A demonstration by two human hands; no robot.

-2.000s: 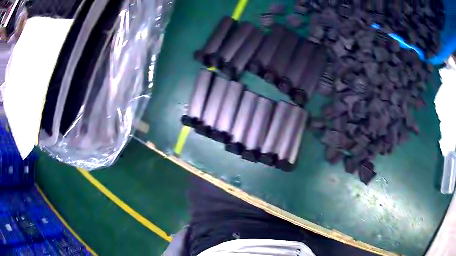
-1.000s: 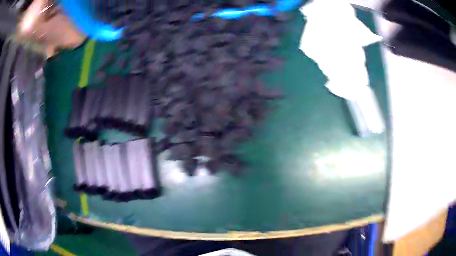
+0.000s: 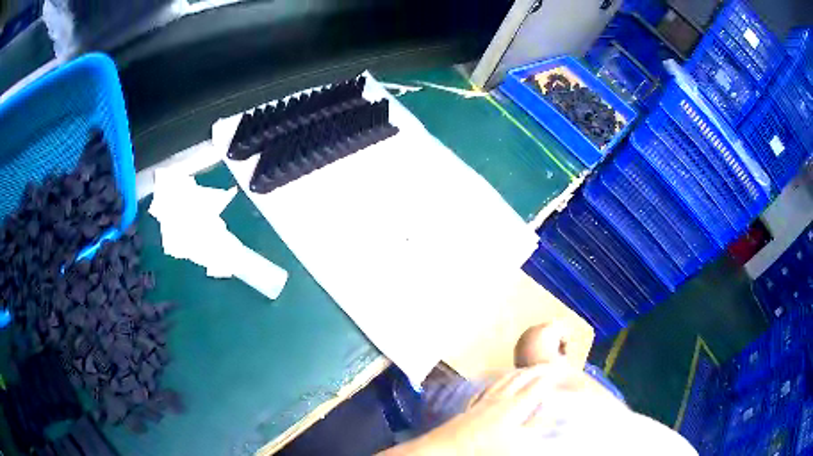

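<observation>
A large white liner sheet [image 3: 383,236] lies on the bench's right part, its near end over a tan cardboard piece [image 3: 513,325]. Two tight rows of black housings [image 3: 312,134] stand on its far end. My right hand [image 3: 544,383] is at the bottom right over the cardboard, overexposed and cut off by the lower edge; whether it grips the cardboard I cannot tell. My left hand is out of the picture. A big heap of black end caps [image 3: 98,312] lies at left. More black housings [image 3: 40,392] lie at the lower left, partly cut off.
A light-blue mesh basket [image 3: 120,134] is tipped at the upper left. Crumpled white paper [image 3: 192,218] and a pale tube [image 3: 263,274] lie between heap and liner. A blue bin [image 3: 575,107] holds small dark pieces. Blue crates [image 3: 624,232] are stacked at right.
The view has swung right, bringing the liner with its two rows, the bin and the crates into view. My right hand has appeared at the bottom right. The heap has shifted left in view.
</observation>
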